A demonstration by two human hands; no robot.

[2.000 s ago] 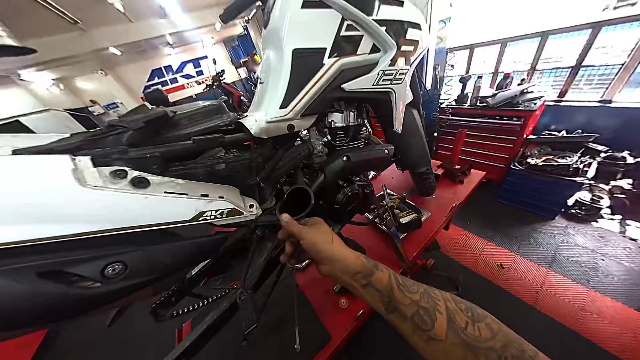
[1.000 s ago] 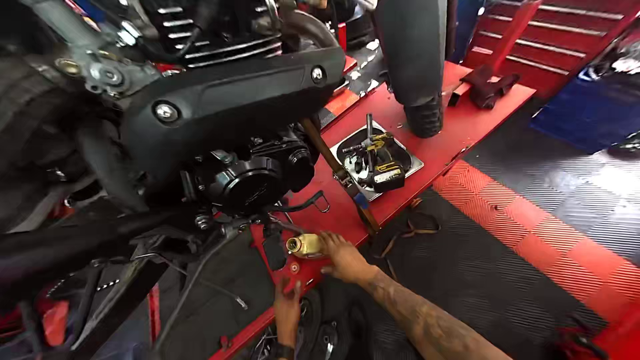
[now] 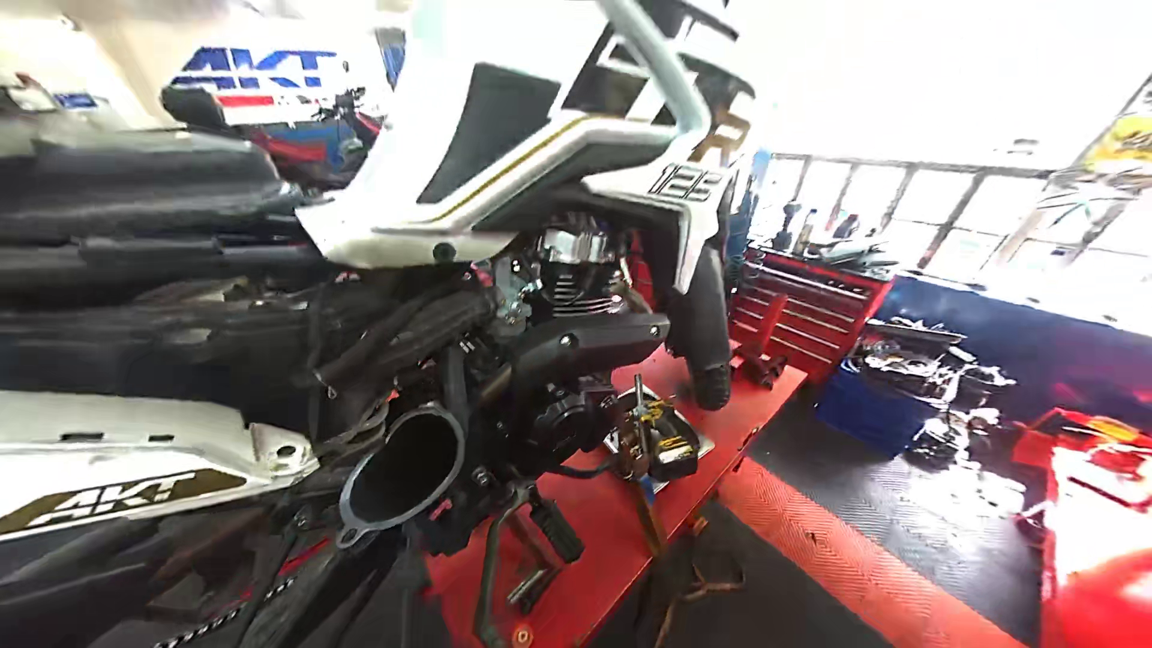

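Neither of my hands shows in the head view now. A white and black motorcycle stands over a red lift table [image 3: 594, 576]. Its finned engine cylinder [image 3: 576, 279] sits below the white tank fairing [image 3: 495, 180]. Lower down is the round black engine cover [image 3: 562, 418]. A round, open-mouthed black duct with a grey rim [image 3: 450, 423] faces me left of the engine. Beside the engine, a yellow and black cordless power tool [image 3: 673, 441] lies in a metal tray [image 3: 705, 443]. A footpeg [image 3: 556, 531] juts out over the table.
A red tool cabinet [image 3: 792, 315] stands behind the front tyre [image 3: 706, 351]. Metal parts [image 3: 918, 360] are heaped on a blue container [image 3: 868, 409] at the right. A strap [image 3: 706, 589] hangs by the table's edge. A red bench [image 3: 1093, 504] is at the far right.
Both hands were at a small yellowish container by the table's edge one second ago; now they and the container are out of view. The view has swung up and back.
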